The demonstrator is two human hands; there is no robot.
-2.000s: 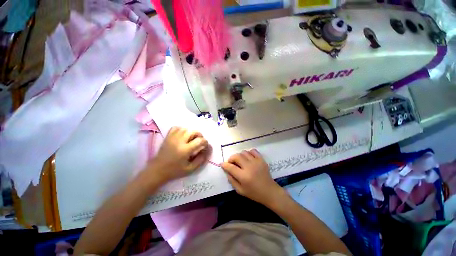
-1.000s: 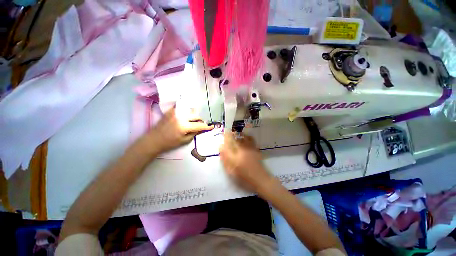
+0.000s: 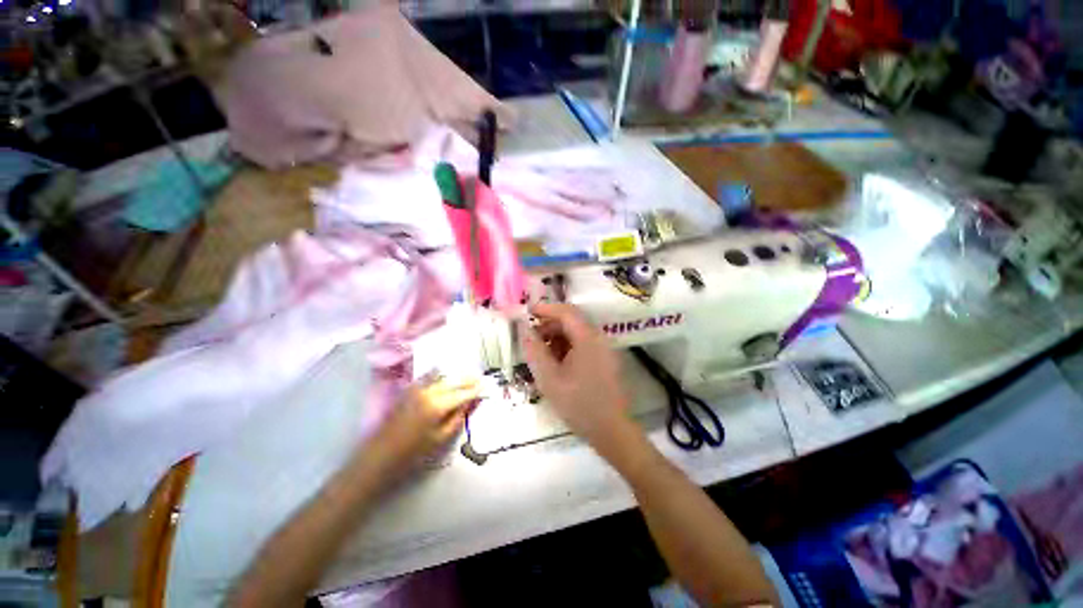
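Note:
My left hand [image 3: 430, 418] is blurred and lies low on the table, left of the needle area, by pale fabric under the bright lamp; its grip cannot be made out. My right hand [image 3: 572, 362] is raised in front of the left end of the white HIKARI machine head [image 3: 713, 297], fingers bent near its front; whether it holds anything cannot be told. The presser foot area [image 3: 517, 382] lies between the hands, partly washed out by light. Pale pink garment panels [image 3: 267, 321] spread over the table to the left.
Black shears [image 3: 692, 418] lie under the machine arm. The bright pink strips [image 3: 485, 244] hang before the head's left end. A tray of metal pieces [image 3: 841, 386] is at the right. A blue basket [image 3: 819, 582] with pink pieces stands below right. Thread cones [image 3: 685, 69] stand behind.
The view has tilted up and shows more of the workshop behind. My right hand has risen from beside the needle to the front of the machine head. My left hand stays low near the needle area.

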